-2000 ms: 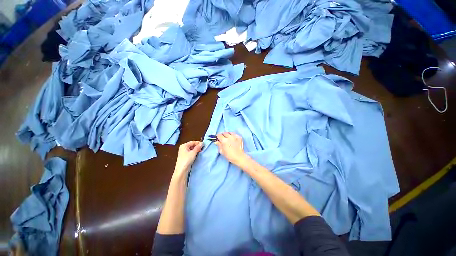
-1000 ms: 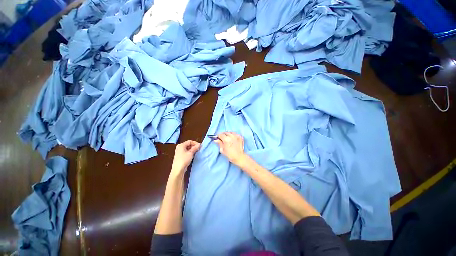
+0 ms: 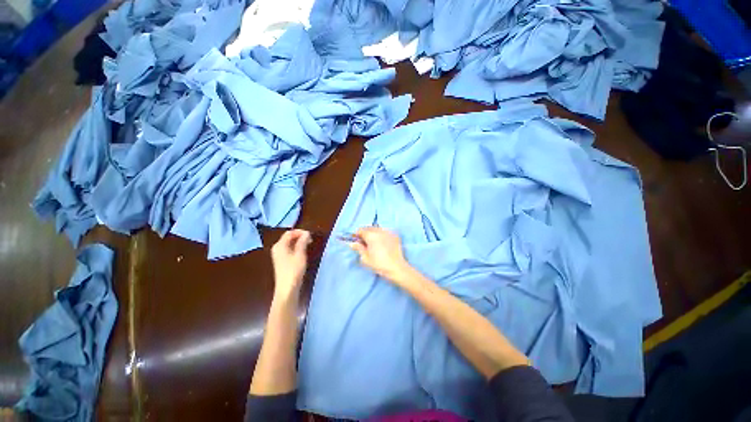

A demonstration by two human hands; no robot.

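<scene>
A light-blue garment (image 3: 461, 198) lies spread on the glossy dark-brown table, directly in front of me. My right hand (image 3: 379, 251) rests over its left part and holds a small dark cutting tool (image 3: 347, 237), mostly hidden by the fingers, its tip pointing left. My left hand (image 3: 291, 251) is just left of the garment's left edge, over the table, apart from the cloth. Its thumb and fingertips are pinched together; whether a thread is between them is too small to tell.
A crumpled heap of blue garments (image 3: 239, 157) with a white cloth (image 3: 268, 23) covers the upper left and top. A separate blue piece (image 3: 70, 346) lies at lower left. A dark bundle (image 3: 679, 91) and white cord loop (image 3: 729, 152) are at upper right.
My left hand has moved left, away from the garment's edge, and no longer touches it. My right hand has shifted slightly down with the tool. The view has shifted a little.
</scene>
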